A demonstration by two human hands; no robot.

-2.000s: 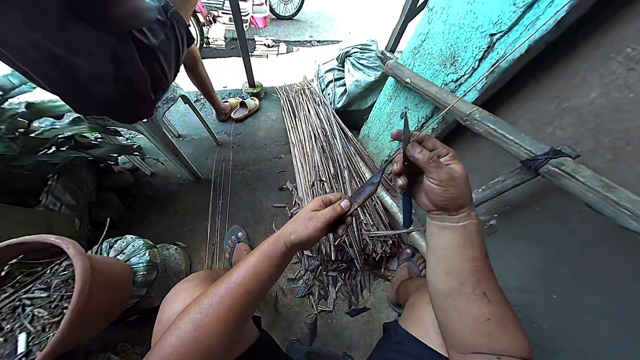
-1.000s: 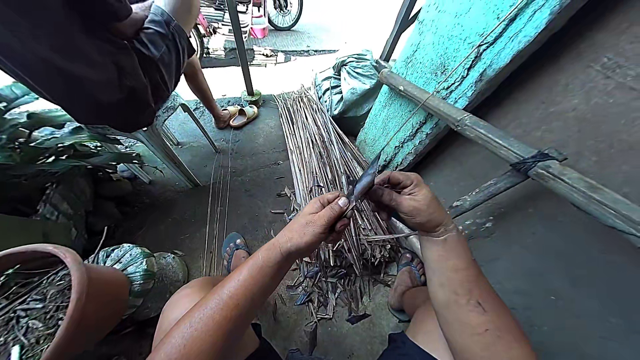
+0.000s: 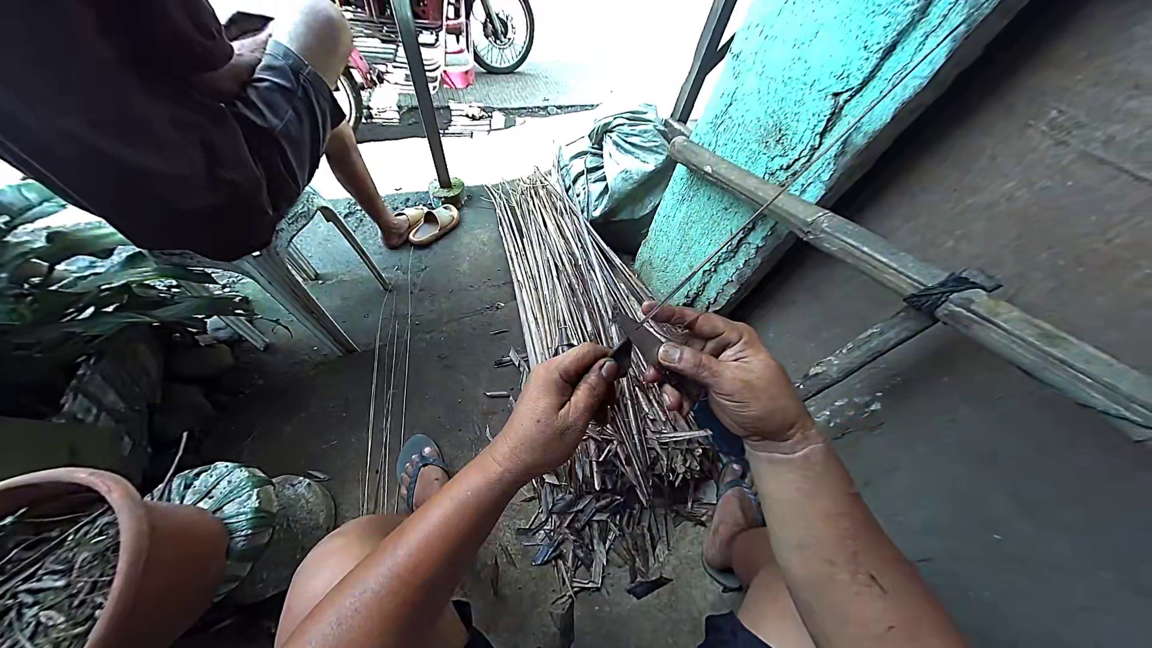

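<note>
My left hand (image 3: 571, 396) pinches a small dark piece of dried plant matter (image 3: 621, 354) between thumb and fingers. Close against it, my right hand (image 3: 724, 369) grips a knife with a dark flat blade (image 3: 643, 342); its handle is mostly hidden by the palm. A long thin stalk (image 3: 733, 236) runs from my right hand up to the upper right, across the bamboo pole. Below both hands lies a bundle of long dry stalks (image 3: 558, 261) on the ground, with dark scraps (image 3: 603, 531) scattered around its near end.
A bamboo pole frame (image 3: 864, 256) and a turquoise wall (image 3: 765, 117) stand at right. A sack (image 3: 621, 166) lies beyond the bundle. At left are a seated person (image 3: 180, 117), a plastic chair (image 3: 292, 288), a metal post (image 3: 421, 99) and a clay pot (image 3: 171, 549). Thin strands (image 3: 390, 387) lie on the floor.
Two seconds ago my hands were apart, with a dark strip in the left and the blade upright in the right. Now they are close together, and the blade points toward my left fingers.
</note>
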